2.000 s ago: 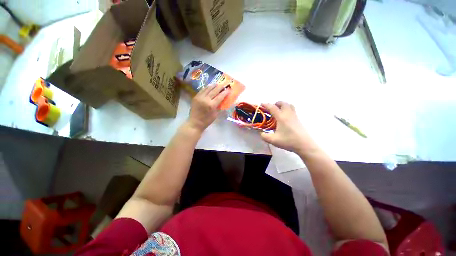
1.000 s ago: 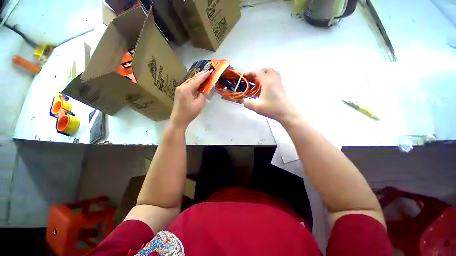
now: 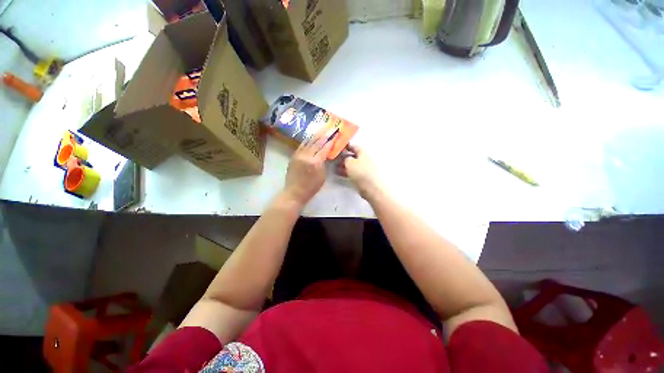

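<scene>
The retail box (image 3: 304, 122), dark printed with an orange top end, lies tilted on the white bench beside the open brown carton. My left hand (image 3: 309, 169) rests on its orange end with the fingers spread over the printed face. My right hand (image 3: 356, 169) is at the near right edge of the orange end, its fingertips partly under or behind it. The orange coil is not visible; whether it is inside the box is hidden.
An open brown carton (image 3: 231, 124) with orange-topped boxes stands left; another carton (image 3: 314, 40) stands behind. A kettle (image 3: 466, 25) is at the back. A yellow knife (image 3: 514, 171) lies right. Tape rolls (image 3: 81, 180) and a flat dark phone (image 3: 126, 185) lie left. Stools stand below.
The orange coil held by my right hand is out of sight. My right hand has moved left to the box end. The box lies flatter, with its printed face showing under my left hand.
</scene>
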